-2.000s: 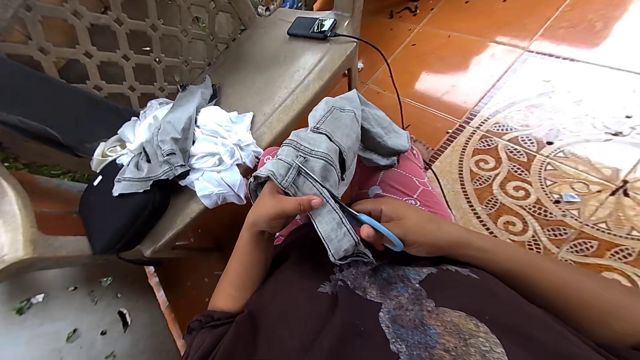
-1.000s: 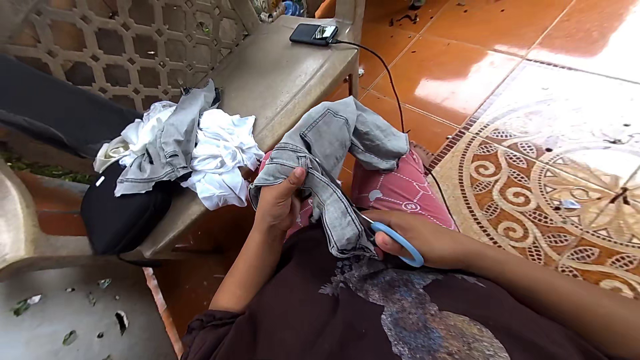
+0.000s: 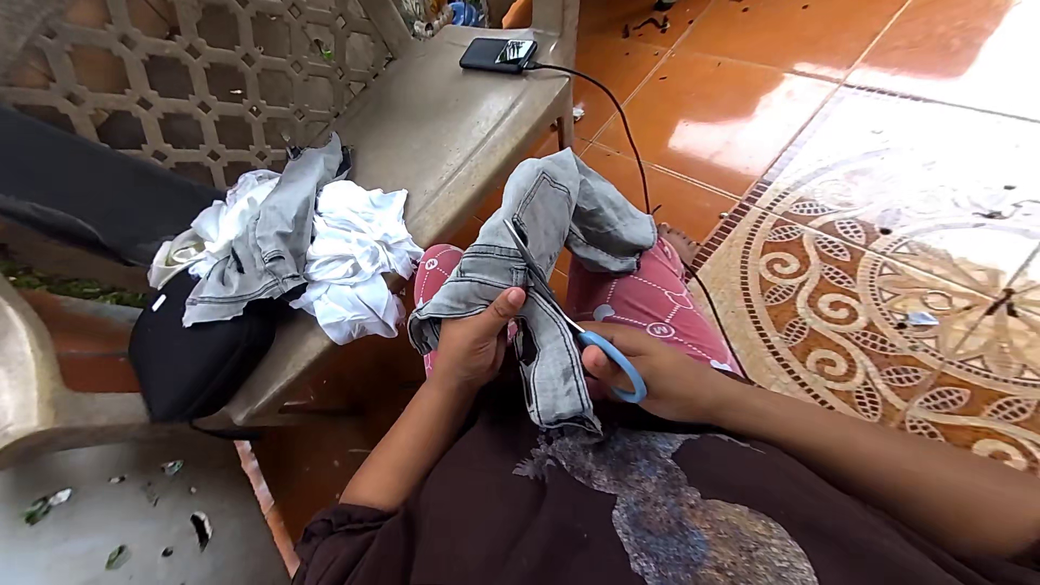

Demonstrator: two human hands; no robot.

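Observation:
A piece of grey denim clothing (image 3: 536, 199) with dark seams lies over my lap. My left hand (image 3: 475, 337) grips its waistband-like part, thumb on top. In my right hand (image 3: 634, 366) is a pair of scissors (image 3: 613, 357) with light blue handles; my fingers are in and around the loops. The long blades point up and away from me, lying across the denim beside my left thumb. A strip of the denim hangs down between my hands toward my dark shirt. How far apart the blades are is hard to tell.
On the beige plastic chair (image 3: 455, 122) to the left lie white cloths (image 3: 357, 244), a grey denim piece (image 3: 280, 236) and a black bag (image 3: 195, 349). A black phone-like device (image 3: 497, 54) with a cable (image 3: 626, 122) rests farther back. Another chair stands at the lower left.
The scissors have swung so that their blades now lie visibly on top of the denim, pointing away from me. My left hand still grips the cloth.

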